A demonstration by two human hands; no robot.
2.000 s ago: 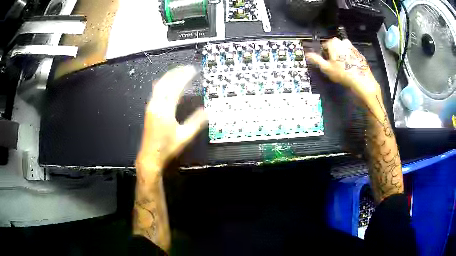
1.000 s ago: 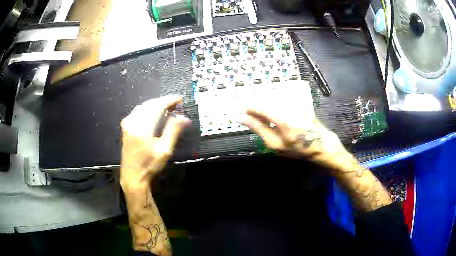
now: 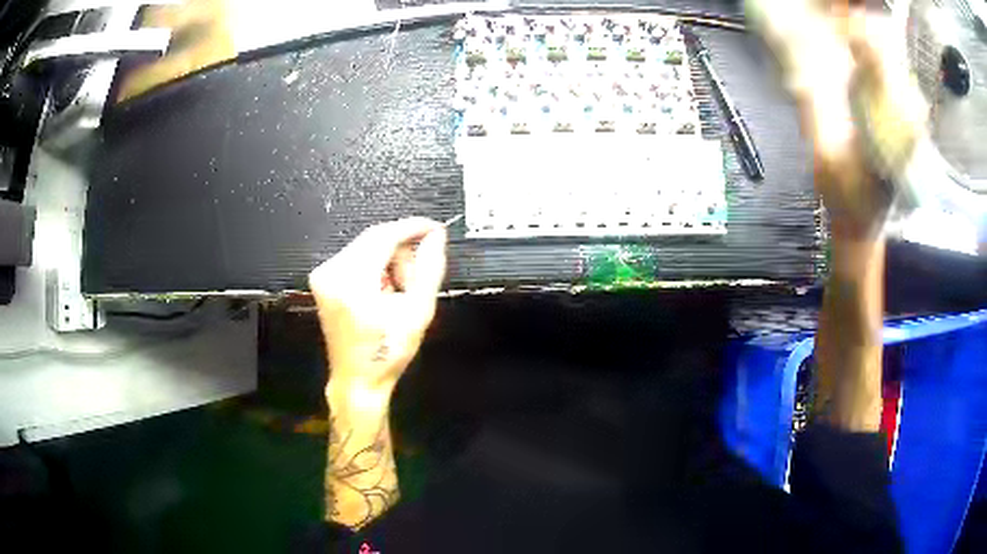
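Note:
Several PCB panels (image 3: 595, 184) lie edge to edge on the black ridged mat. The nearest one is pale side up; those behind show crowded component sides. My left hand (image 3: 381, 276) is at the panels' near left corner with thumb and fingertips pinched together. A thin pale strand, which looks like solder wire (image 3: 455, 220), sticks out from the fingertips towards the corner. A thin dark pen-like tool (image 3: 736, 117) lies right of the panels. My right hand (image 3: 839, 81) is raised at the upper right, strongly blurred and partly cut off by the top edge; whether it holds anything cannot be told.
The black mat (image 3: 216, 195) has green tape (image 3: 617, 263) near its front edge. Pale metal conveyor rails (image 3: 97, 45) stand at the upper left. A blue bin (image 3: 942, 433) with a red strip (image 3: 891, 417) is at the lower right. Part of a fan (image 3: 955, 70) shows at the right.
My left hand has moved right to the panel corner, its fingers now pinched. My right hand has left the panels for the upper right. The view has shifted; the spool is out of view.

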